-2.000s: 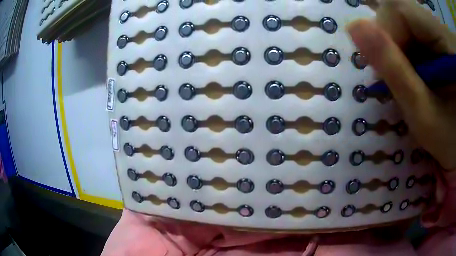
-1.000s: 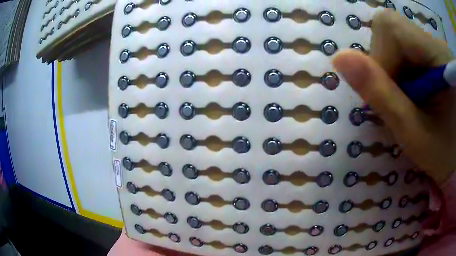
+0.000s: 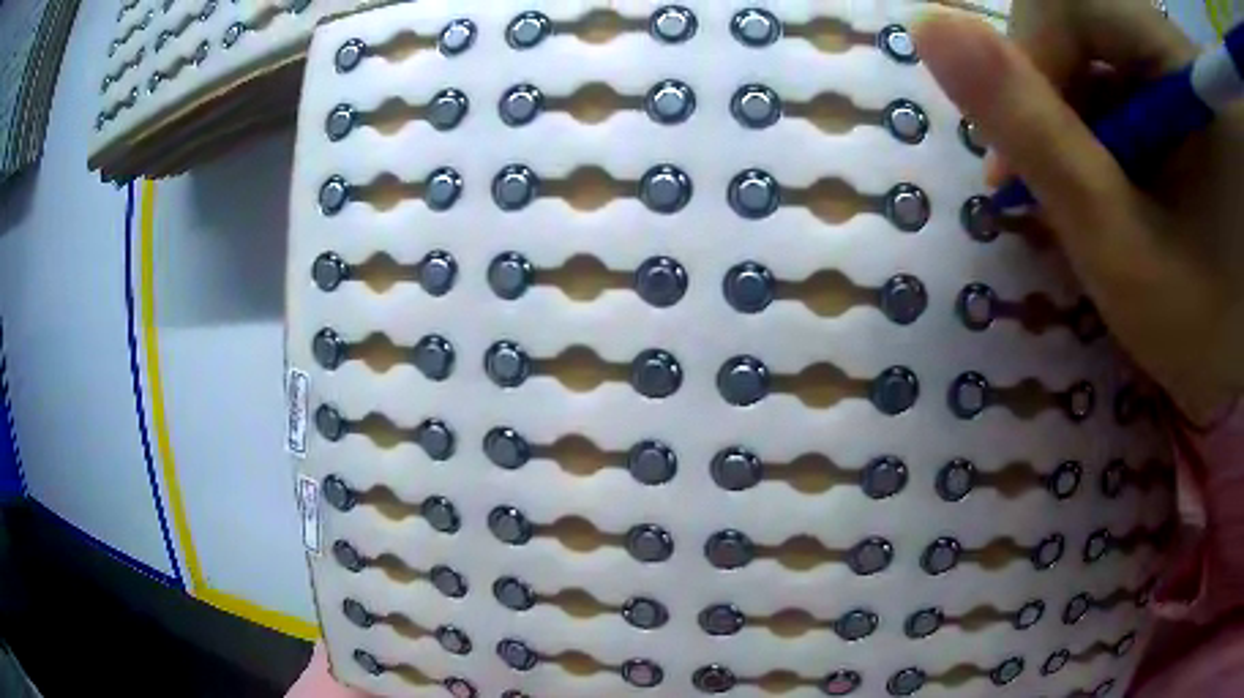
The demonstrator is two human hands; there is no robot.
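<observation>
A white parts tray with tan dumbbell-shaped cutouts fills the middle of the view. Small round metal parts sit at the ends of the cutouts. My right hand is over the tray's upper right and holds a thick blue marker pen. The marker's tip is at a metal part in the fourth column; whether it touches cannot be told. My hand hides some parts behind it. My left hand is not in view.
Another tray stack lies behind at the upper left, with more layered boards at the far left. Blue and yellow tape marks the white bench top. Two small labels are on the tray's left edge. A pink sleeve is at right.
The tray sits lower in the view than two seconds ago, with more upper rows showing. My right hand and marker have moved to a part in a higher row.
</observation>
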